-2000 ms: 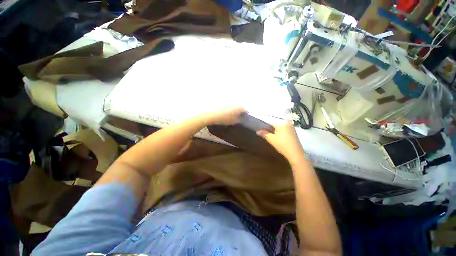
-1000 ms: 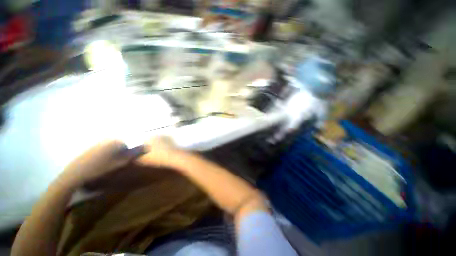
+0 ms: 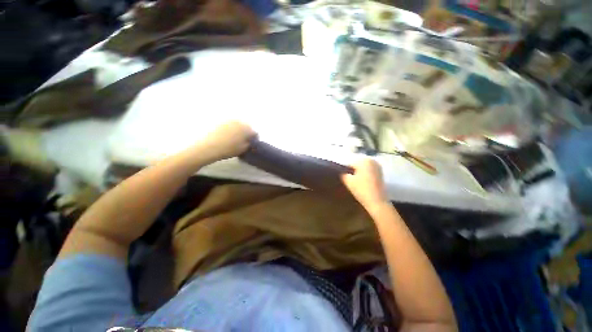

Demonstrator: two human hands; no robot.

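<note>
A dark brown cloth edge (image 3: 295, 166) is stretched between my two hands at the table's front edge. My left hand (image 3: 232, 139) grips its left end. My right hand (image 3: 365, 180) grips its right end, with the thumb and fingers closed on it. The tan-brown garment panel (image 3: 259, 224) hangs from there and lies over my lap. The picture is slightly blurred, so the fold of the edge is hard to tell.
The sewing machine (image 3: 415, 78) stands right of centre on the white table (image 3: 227, 91). Snips (image 3: 369, 135) and a yellow-red handled tool (image 3: 419, 162) lie before it. Brown cloth (image 3: 188, 29) lies at the far left. A blue crate (image 3: 500, 285) is low at right.
The view swung to the right and back. My hands were close together and are now wide apart, with a longer stretch of the dark cloth edge showing between them.
</note>
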